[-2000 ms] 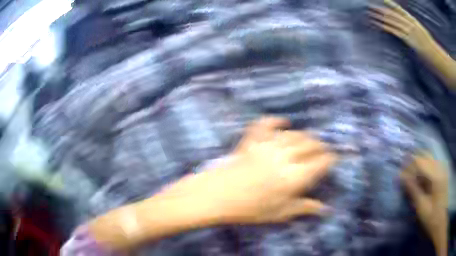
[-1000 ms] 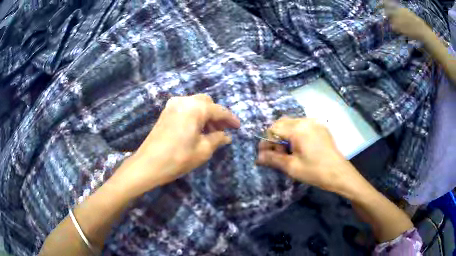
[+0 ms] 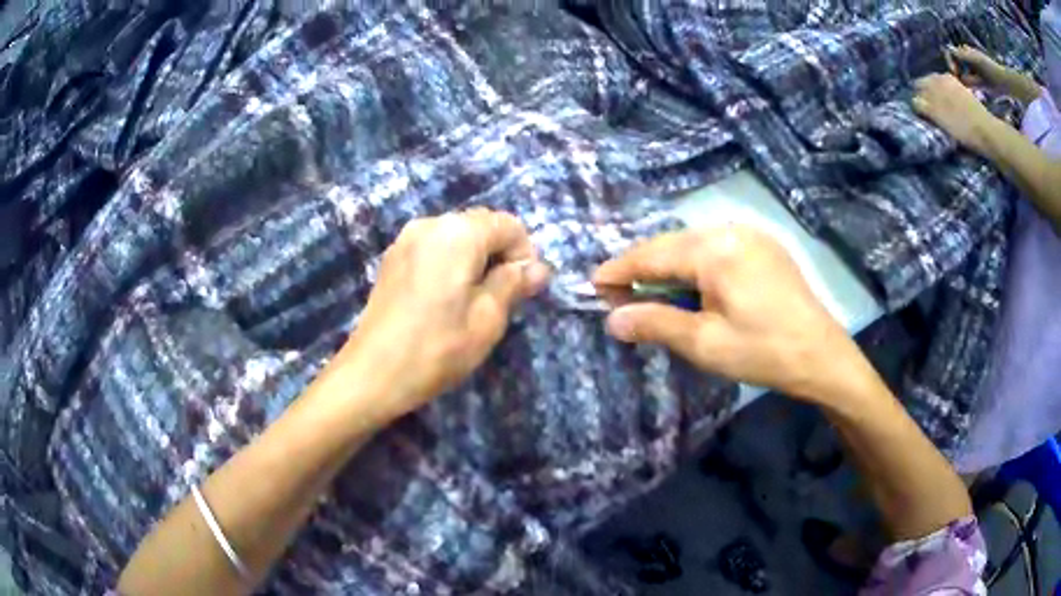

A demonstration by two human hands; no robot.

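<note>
The plaid jacket (image 3: 279, 256), blue-grey, white and dark check, covers most of the table in front of me. My left hand (image 3: 448, 303) is at the centre, thumb and forefinger pinched together at a raised bit of the cloth. My right hand (image 3: 716, 309) is just right of it and holds the thread snips (image 3: 582, 291), whose silver tips point left toward my left fingertips. Part of the grip shows between my right thumb and fingers. Whether a thread is between my left fingertips cannot be told.
A pale greenish-white table corner (image 3: 785, 239) shows beyond my right hand. Another person's hands (image 3: 960, 105) handle plaid cloth at the upper right. Dark clippings (image 3: 745, 559) lie on the grey floor below. A blue stool part (image 3: 1041, 466) is at the right edge.
The blurred view has steadied. My left thumb and forefinger have closed together since a second ago, and the snips in my right hand sit nearer to them. The other person's hands have shifted.
</note>
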